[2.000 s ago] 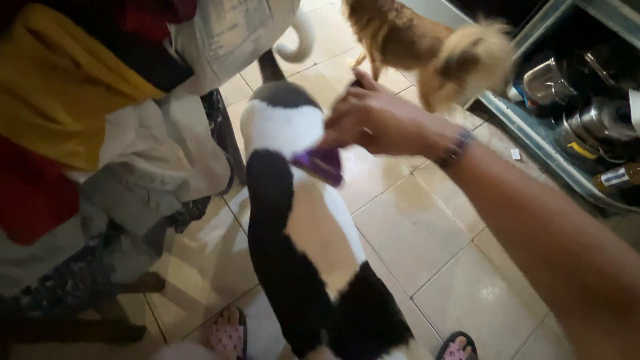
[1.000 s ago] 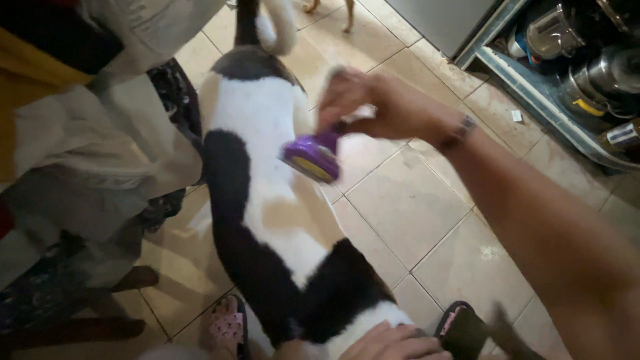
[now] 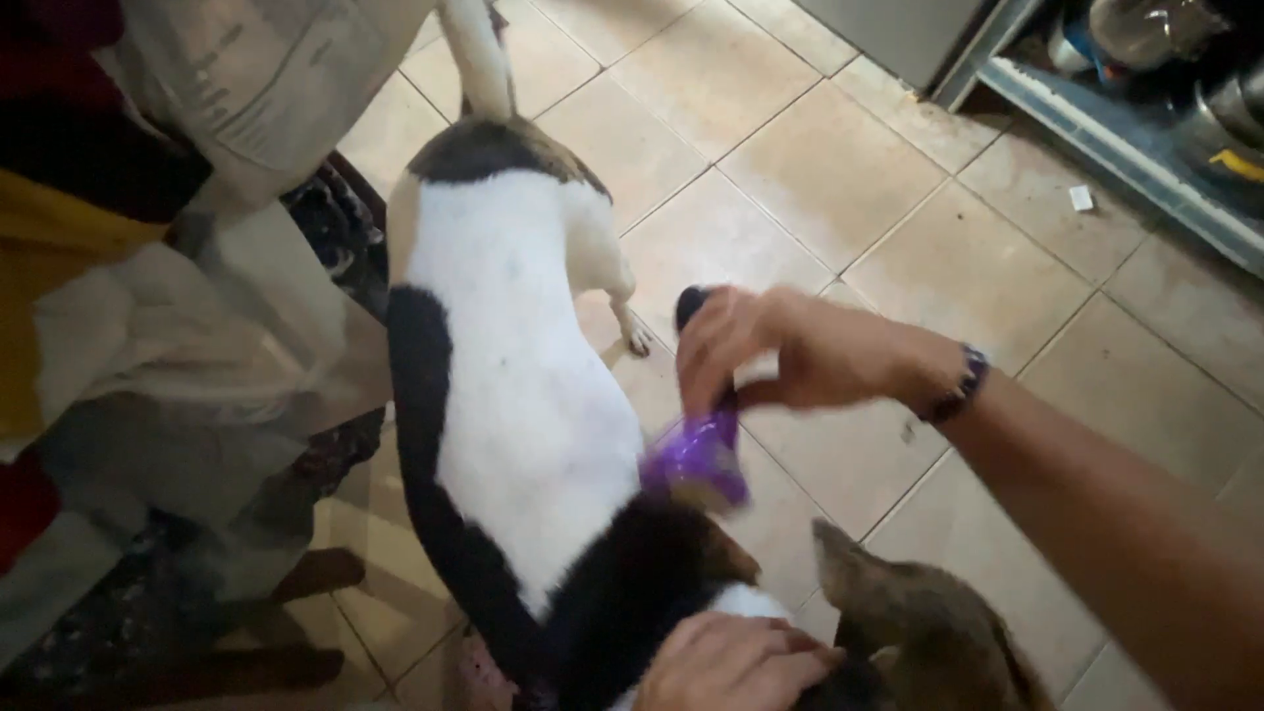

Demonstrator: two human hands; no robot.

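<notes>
A short-haired black and white dog [image 3: 523,375] stands with its back under me and its tail toward the top of the view. My right hand [image 3: 790,346] grips the dark handle of a purple pet grooming brush [image 3: 699,464]. The blurred brush head is at the right side of the dog's back, near the black patch. My left hand [image 3: 736,664] rests on the dog near its neck and shoulders, at the bottom of the view, fingers spread on the fur. It holds no tool that I can see.
A brown animal's head and ear [image 3: 928,612] show at the lower right. Piled clothes [image 3: 188,326] lie at the left, above dark wooden legs. A metal shelf [image 3: 1116,148] with pots stands at the upper right, beside a grey panel [image 3: 899,39]. A small white scrap [image 3: 1081,198] lies on the tiles.
My right hand and the brush have moved down along the dog's back. My left hand, absent from the oldest frame, is on the dog. The brown dog at the top has left that part of the view.
</notes>
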